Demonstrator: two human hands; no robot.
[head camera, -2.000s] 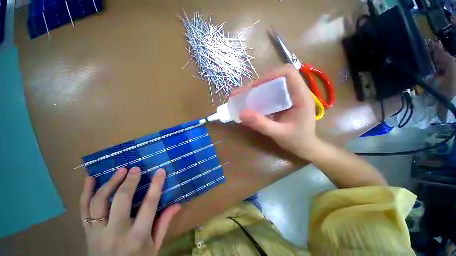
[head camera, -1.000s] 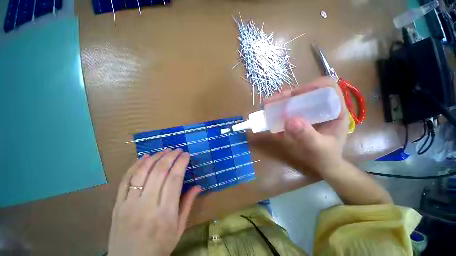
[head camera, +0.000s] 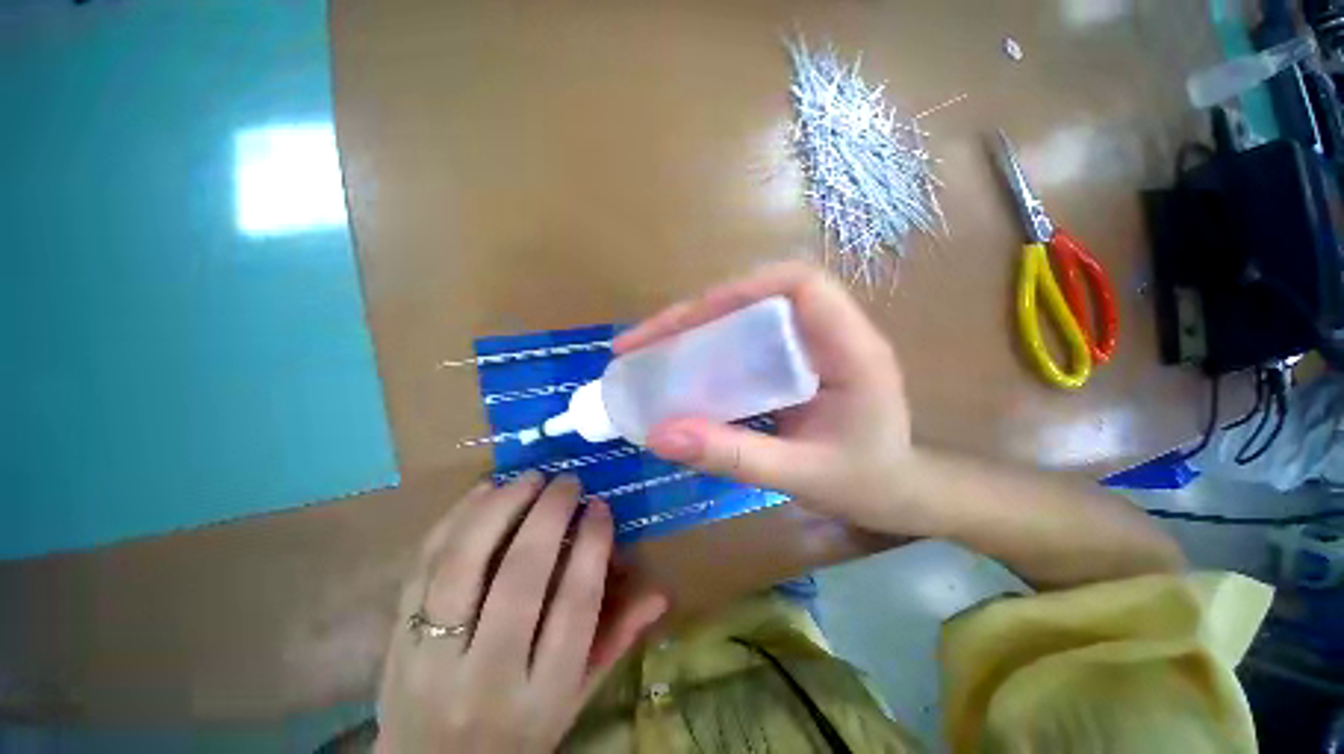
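The blue solar cell string (head camera: 509, 380) lies on the brown tabletop, crossed by silvery lines, with thin ribbon ends past its left edge. My right hand (head camera: 848, 405) grips the translucent white flux bottle (head camera: 715, 365), tilted with its nozzle at a silvery line near the cell's left end. The bottle and hand hide part of the cell's upper right. My left hand (head camera: 509, 604) rests with its fingertips on the cell's lower left edge, fingers together, pressing it rather than gripping.
A heap of cut ribbon pieces (head camera: 870, 170) lies at the back. Scissors with red and yellow loops (head camera: 1050, 302) lie right of it. A black box (head camera: 1246, 258) with cables stands at the right. A teal sheet (head camera: 162, 339) covers the left. Another translucent bottle (head camera: 1246, 74) lies top right.
The bottle has moved from the cell's upper right end leftward and down along the silvery lines. My left hand has shifted lower on the cell. The camera view has shifted left.
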